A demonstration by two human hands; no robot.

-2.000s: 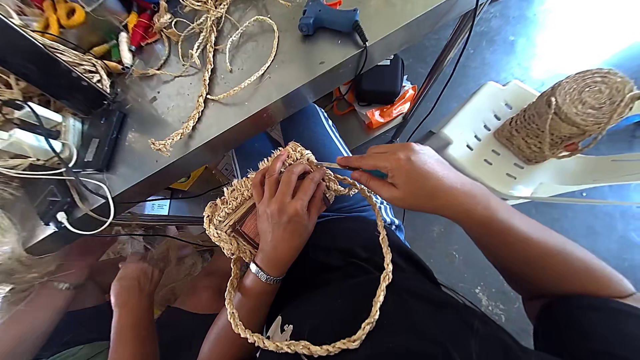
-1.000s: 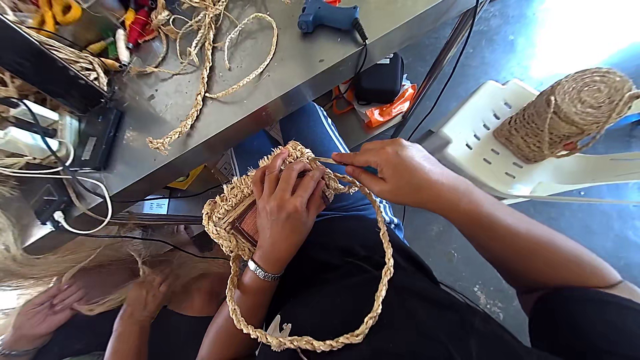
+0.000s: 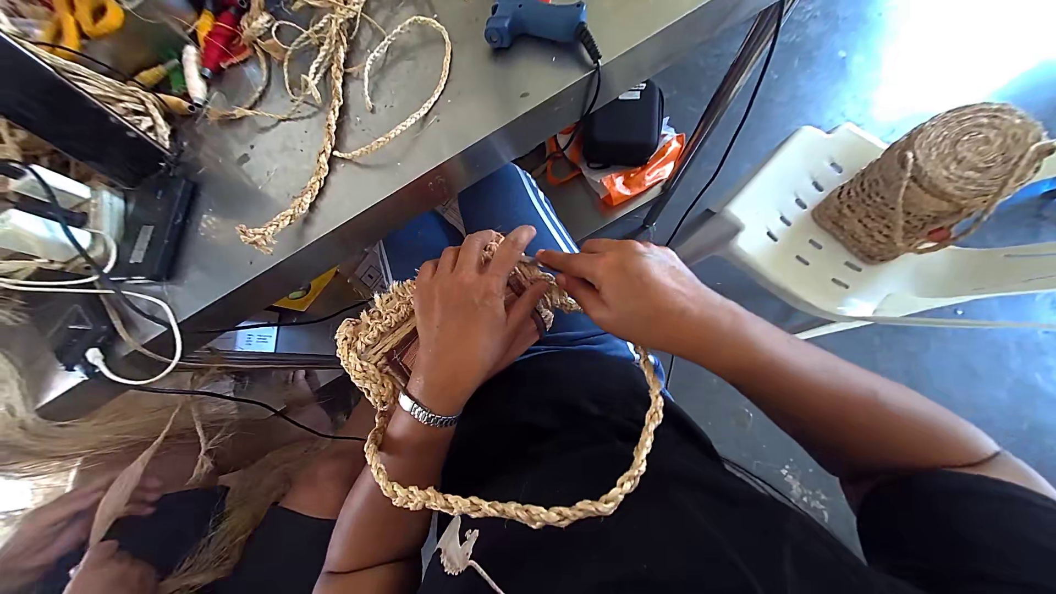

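A woven natural-fibre bag (image 3: pixel 375 338) with a shaggy knotted edge rests on my lap. Its braided fibre handle (image 3: pixel 536 516) loops down over my black shirt. My left hand (image 3: pixel 470 309), with a metal watch on the wrist, lies over the bag and grips its upper part. My right hand (image 3: pixel 631 289) is at the bag's right end, thumb and index finger pinched at the edge near the handle's base. A thin tool seems to be between those fingers, but it is mostly hidden.
On the metal table (image 3: pixel 462 124) lie braided fibre cord (image 3: pixel 330 124), a blue glue gun (image 3: pixel 536 23), thread spools (image 3: pixel 194 74) and a power strip (image 3: pixel 49 235). A white plastic chair (image 3: pixel 792 198) at right holds a cylindrical woven piece (image 3: pixel 932 181). Another person's hands (image 3: pixel 107 528) handle loose fibre at lower left.
My left hand has shifted on the bag, its fingers now further spread and raised toward my right hand. The other person's hands have moved left and loose fibre has come into view there.
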